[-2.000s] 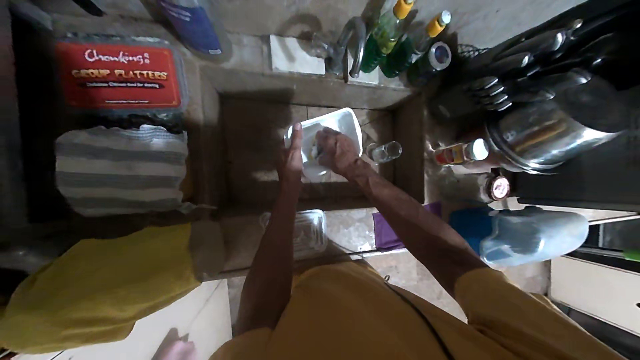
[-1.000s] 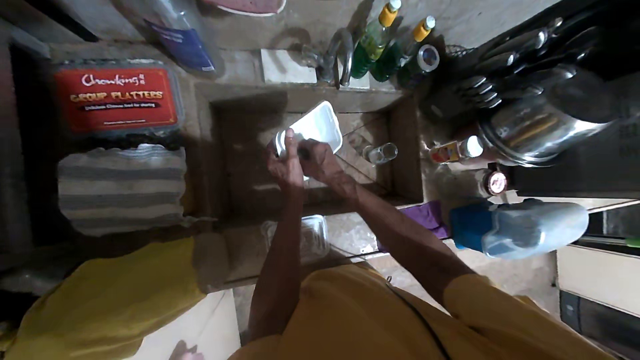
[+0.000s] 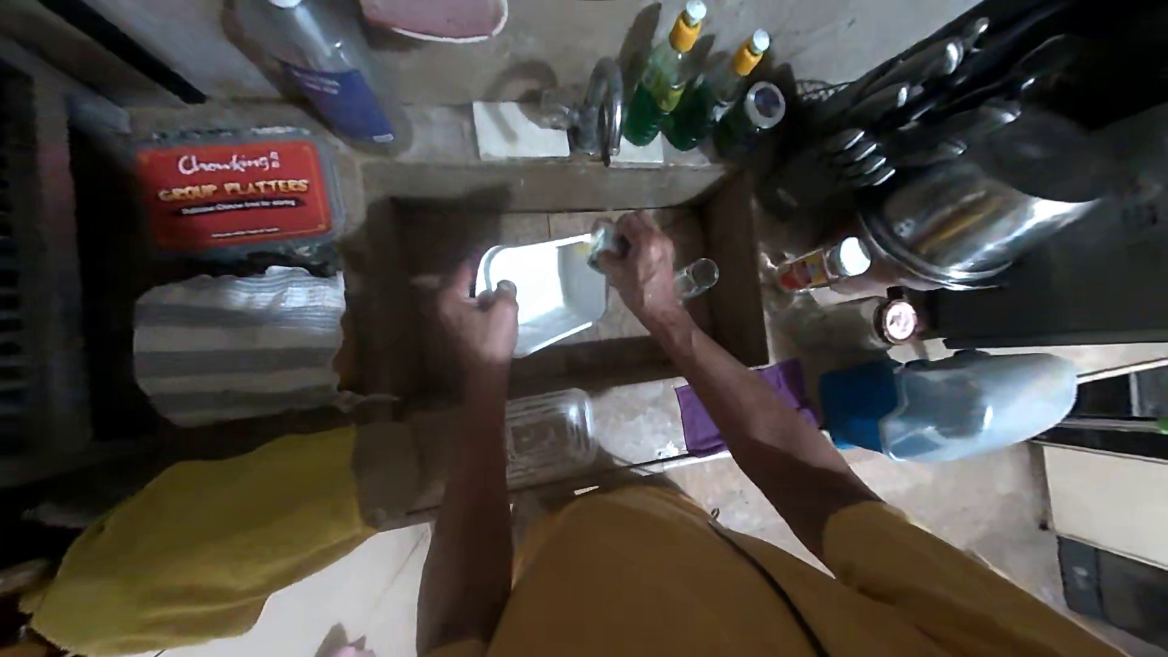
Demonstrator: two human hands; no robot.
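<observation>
My left hand [image 3: 482, 315] grips the left end of a white rectangular container [image 3: 546, 292], its thumb over the rim, above the sink basin [image 3: 547, 226]. At the container's right upper corner, my right hand [image 3: 641, 260] holds a small sponge [image 3: 605, 245], pale with a greenish side. The container is tilted with its bright inside facing up. Just right of my right hand, a drinking glass [image 3: 698, 276] lies in the sink.
A faucet [image 3: 600, 111] and green liquid bottles [image 3: 659, 87] stand behind the sink. Left are a red-labelled box [image 3: 239, 193] and a striped cloth [image 3: 239, 342]. A clear container [image 3: 549, 429] lies on the near ledge; a metal pot [image 3: 976, 214] stands right.
My right hand has moved right, away from my left hand, and the sponge now shows at the container's corner. The white container's inside faces the camera more fully.
</observation>
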